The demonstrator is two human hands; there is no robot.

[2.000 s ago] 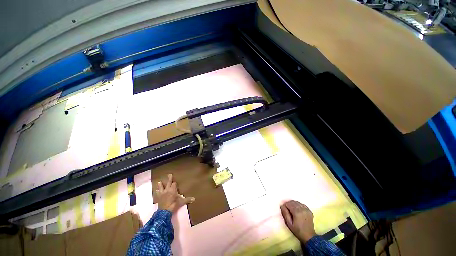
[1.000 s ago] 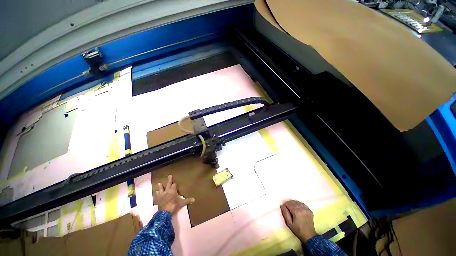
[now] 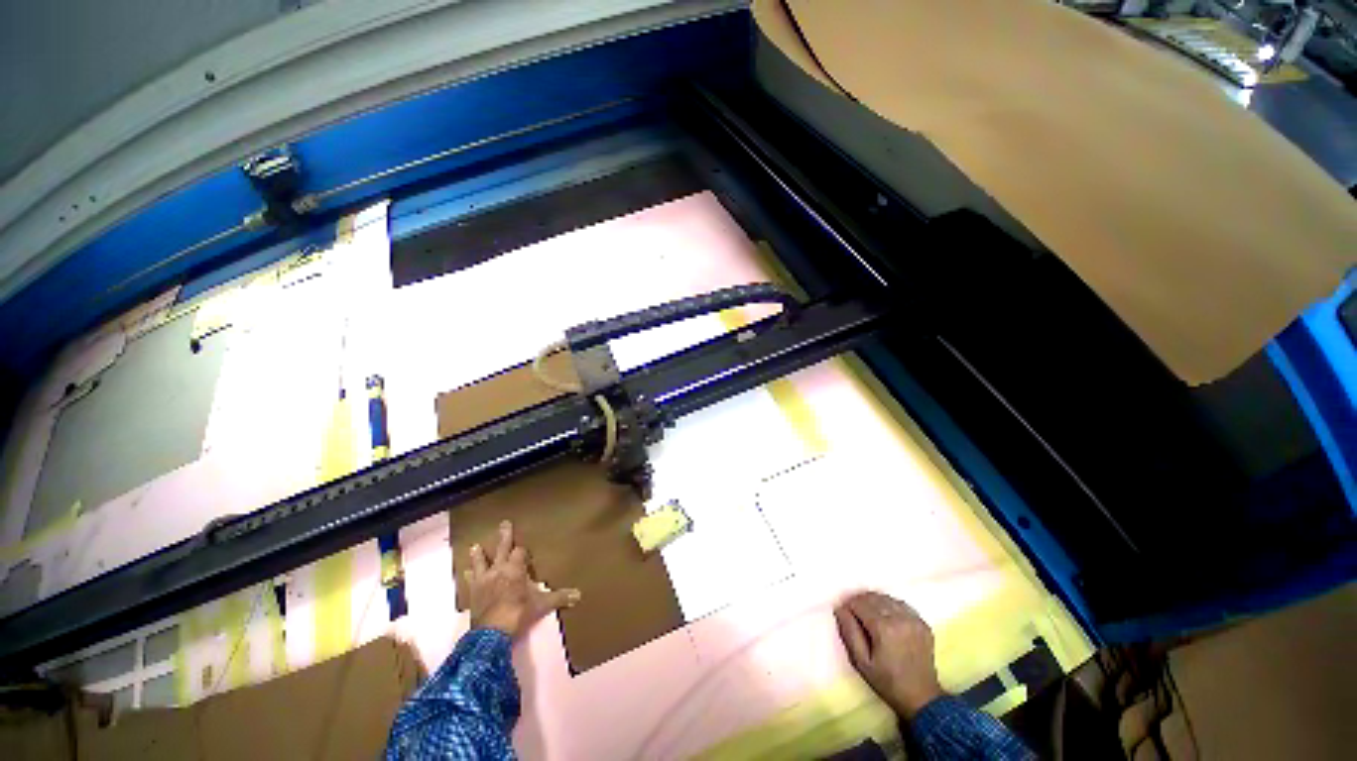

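A flat brown leather panel (image 3: 595, 572) lies in the opening of the pink-white template board (image 3: 878, 520). My left hand (image 3: 508, 584) lies flat on the panel's left part, fingers spread, holding nothing. A small yellowish block (image 3: 661, 525) rests on the panel's right edge. The black laser head (image 3: 622, 439) is just above the block in view, on the gantry beam (image 3: 372, 491) that crosses over the panel. My right hand (image 3: 889, 650) rests on the board to the right, fingers curled together; no object shows in it.
Brown sheets (image 3: 253, 706) are piled at the lower left over the bed's front edge. A large tan sheet (image 3: 1101, 193) drapes over the machine's right side. A blue strip with yellow tape (image 3: 378, 424) lies left of the opening. More brown material (image 3: 1272, 691) is at the lower right.
The laser head has shifted slightly to the right along the beam. Both hands, the panel and the block stay in place.
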